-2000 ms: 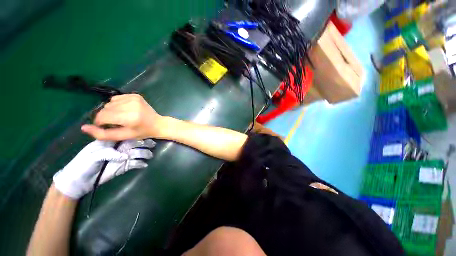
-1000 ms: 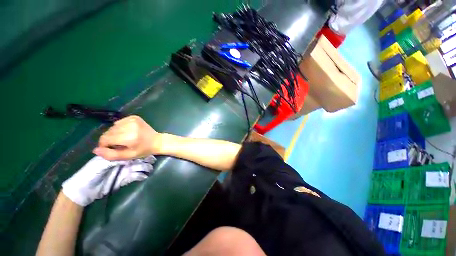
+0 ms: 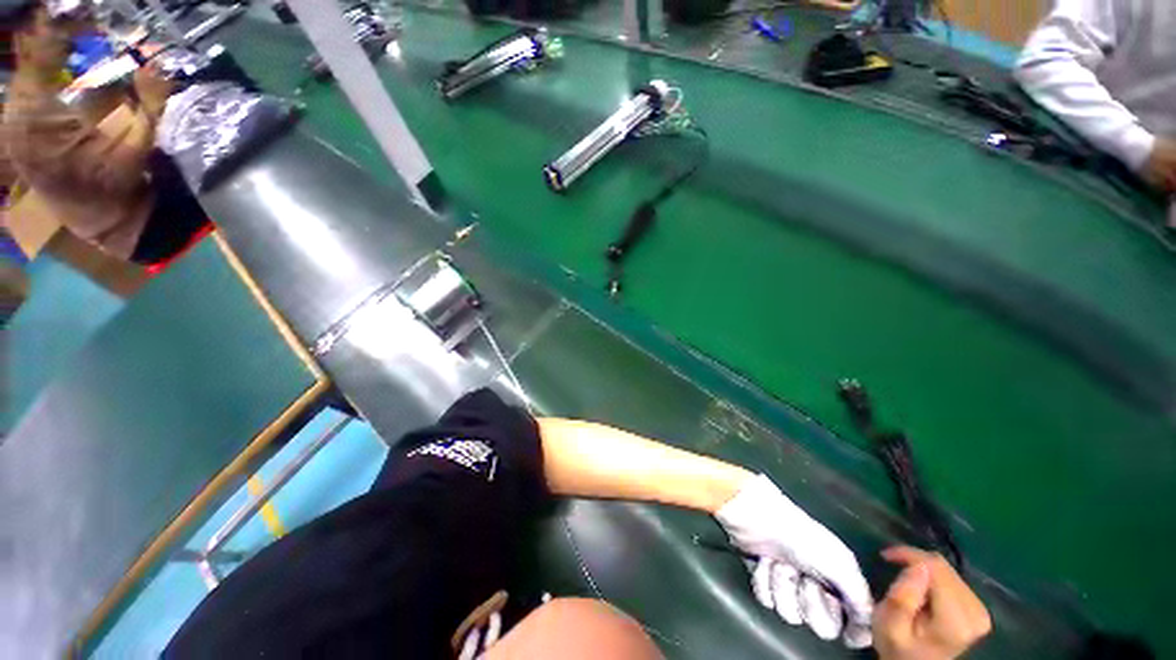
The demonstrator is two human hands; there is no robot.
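My left hand (image 3: 802, 565), in a white knit glove, is closed on a thin black cable (image 3: 725, 549) whose short length shows left of the fingers. My bare right hand (image 3: 931, 609) is close against the glove's fingertips at the lower right, fingers curled; whatever lies between its fingers is hidden. A bundled black cord (image 3: 899, 467) lies on the green belt just beyond the hands. A silver solder reel (image 3: 446, 302) stands on the dark bench at left, with a thin wire strand (image 3: 500, 357) running from it towards my sleeve.
On the belt lie a tubular unit (image 3: 604, 137) with a black cord (image 3: 632, 235) and another tubular unit (image 3: 495, 65). A grey post (image 3: 355, 90) stands at upper left. A person (image 3: 90, 155) works at far left; another person's sleeve (image 3: 1096, 77) is at upper right, near a black box (image 3: 847, 62).
The view has swung left, bringing the reel, tubular units and people into sight; the crates and cable pile near the hands have left it. Both hands now appear at lower right, still together.
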